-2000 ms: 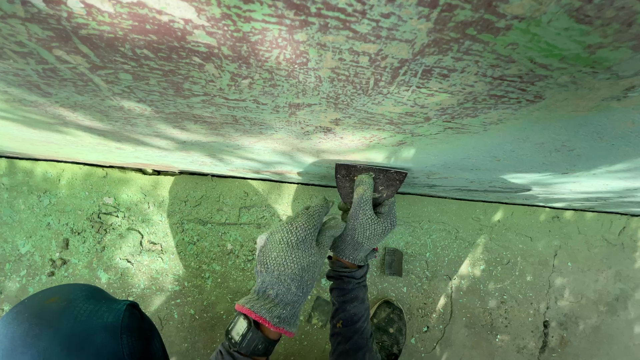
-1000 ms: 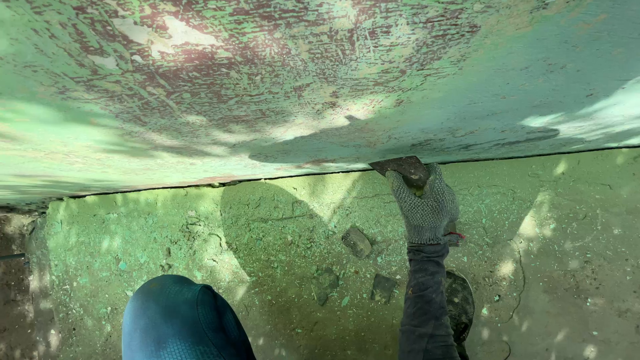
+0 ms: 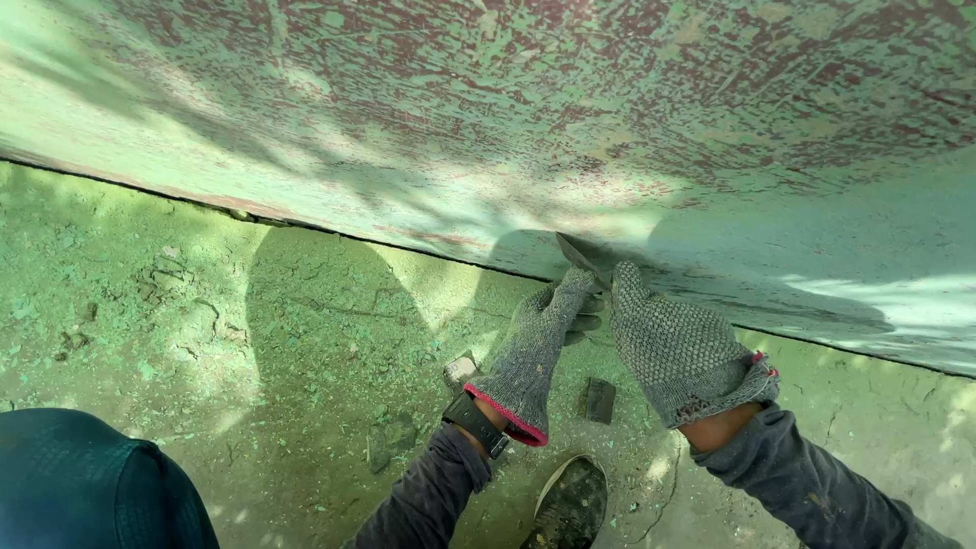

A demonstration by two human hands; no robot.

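My left hand, in a grey knitted glove with a pink cuff, has its fingers at the lower edge of a flat metal scraper blade. My right hand, in a similar glove, is at the blade's right side, its thumb raised beside it. Both hands appear to hold the blade, though the gloves hide much of the grip. The blade is tilted beside the lower part of a wall with worn green paint and reddish patches.
Green paint flakes lie on the concrete ground. A dark block and a pale-faced piece lie near my hands. My shoe is below them, and my knee is at lower left. A dark gap runs along the wall's foot.
My left hand, out of view one second ago, is back at the blade beside my right hand. The blade is now turned to a different angle. The view has shifted.
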